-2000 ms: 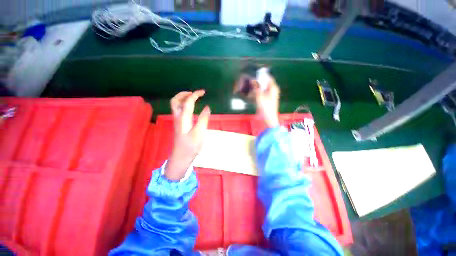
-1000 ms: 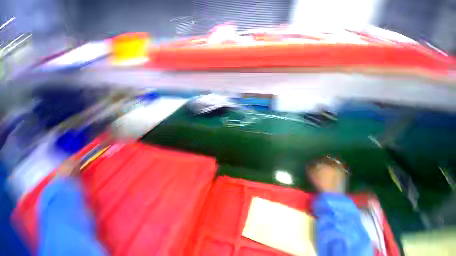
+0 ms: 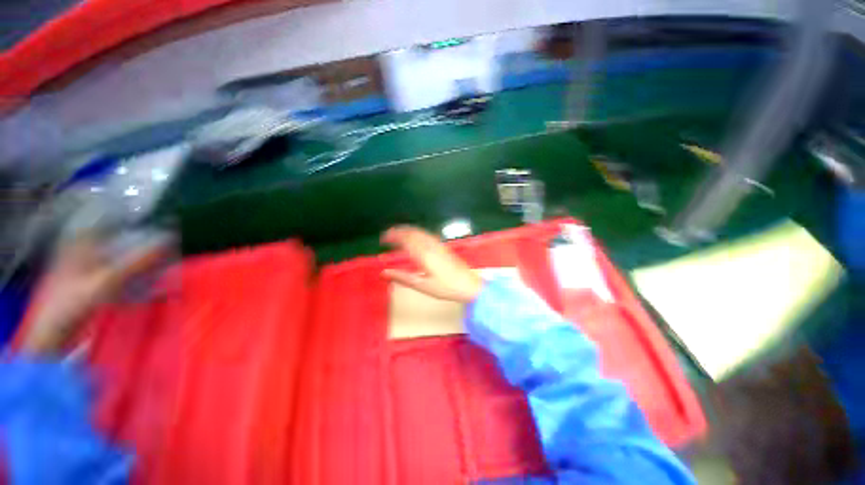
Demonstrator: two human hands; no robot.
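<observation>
My right hand (image 3: pixel 432 268) is open and empty, fingers spread, above the cream sheet (image 3: pixel 427 317) on the front red tray (image 3: pixel 427 379). My left hand (image 3: pixel 81 284) is blurred at the far left, over the edge of the stacked red trays (image 3: pixel 232 350). A greyish, shiny blur (image 3: pixel 147 260) lies at its fingers; I cannot tell whether the hand holds it. A small module (image 3: pixel 517 192) with a pale strip lies on the green surface behind the front tray. A white sample unit (image 3: pixel 579 263) sits in the front tray's right pocket.
Two yellow-edged modules (image 3: pixel 624 178) lie farther right on the green surface. A slanted metal bar (image 3: pixel 749 142) stands beside them. Folded cream sheets (image 3: pixel 740 294) lie at the right. A loose white cable coil (image 3: pixel 242 128) is at the back left.
My right hand has moved back from the green surface to above the cream sheet. A module now shows on that surface. My left hand remains at the far left, and the camera view has shifted.
</observation>
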